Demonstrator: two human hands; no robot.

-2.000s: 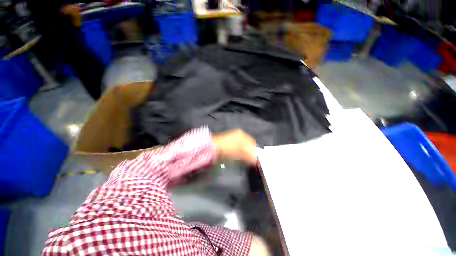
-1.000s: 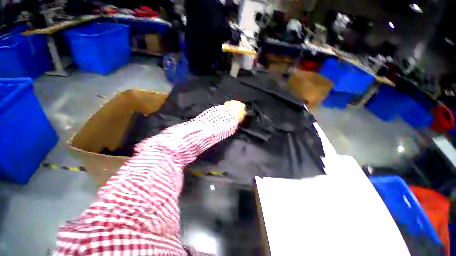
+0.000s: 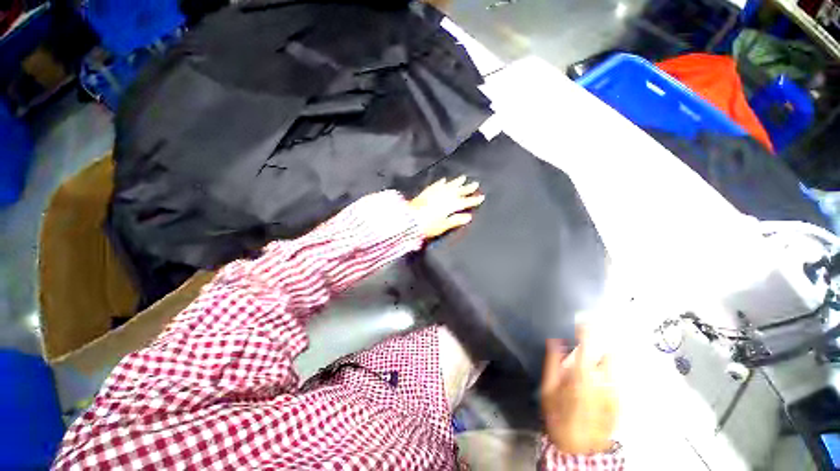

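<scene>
A black base panel [image 3: 516, 235] lies over the front edge of the white table and hangs down a little at its near side. My left hand [image 3: 446, 206] lies on the panel's left part, palm down with the fingers spread. My right hand [image 3: 580, 391] is at the panel's near right corner, blurred; whether its fingertips pinch the panel cannot be made out. The large heap of black cut pieces [image 3: 230, 120] lies to the left, against the panel.
A cardboard box [image 3: 78, 267] stands under the heap. The white sewing machine [image 3: 783, 304] is at the right on the white table [image 3: 645, 198]. A blue bin [image 3: 659, 92] with red and black material is beyond the table.
My left hand has come back from the heap onto a black panel that now lies on the table. My right hand has come into view. The view has turned right and down.
</scene>
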